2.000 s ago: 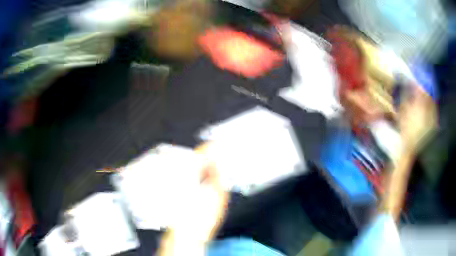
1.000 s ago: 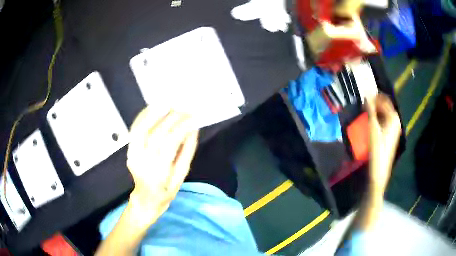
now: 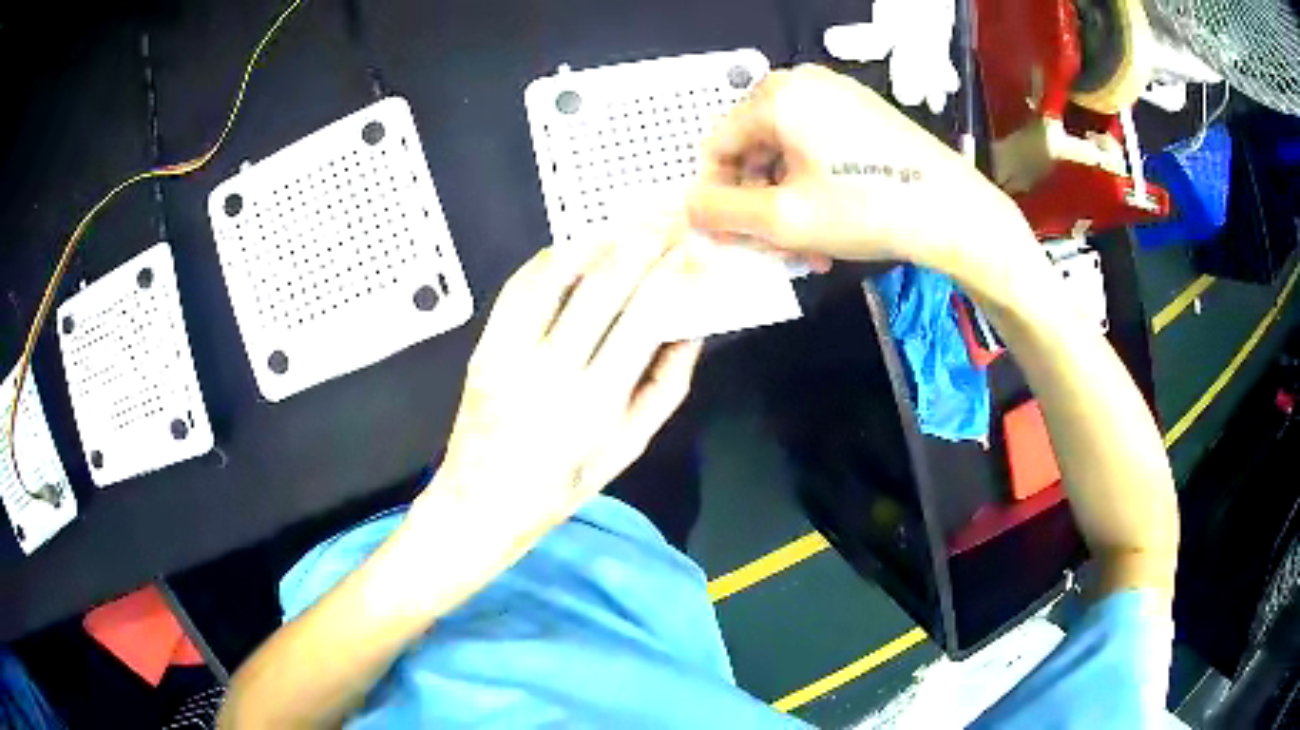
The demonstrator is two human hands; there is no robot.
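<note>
A white perforated box (image 3: 627,136) with dark round feet lies on the black mat. A plain white piece with a sharp corner, like a label sheet (image 3: 749,302), shows at its near edge. My left hand (image 3: 578,364) is bare, with its fingers over the near part of the box and its thumb below, gripping the white sheet. My right hand (image 3: 841,171) is bare, its fingers bent together over the box's right side, touching or nearly touching my left fingertips. Whether they pinch a small label is hidden by glare and the fingers.
Similar boxes (image 3: 342,250) lie in a row to the left. A thin yellow-orange cable (image 3: 136,178) curves over the mat. A crumpled white glove (image 3: 912,43), red tape dispenser (image 3: 1034,86) and fan guard (image 3: 1240,43) are at upper right. A side bin holds blue film (image 3: 941,357).
My right hand has moved from the side bin to the box in front of me. The view has shifted, so the boxes appear further right. My left hand stays at the box's near edge.
</note>
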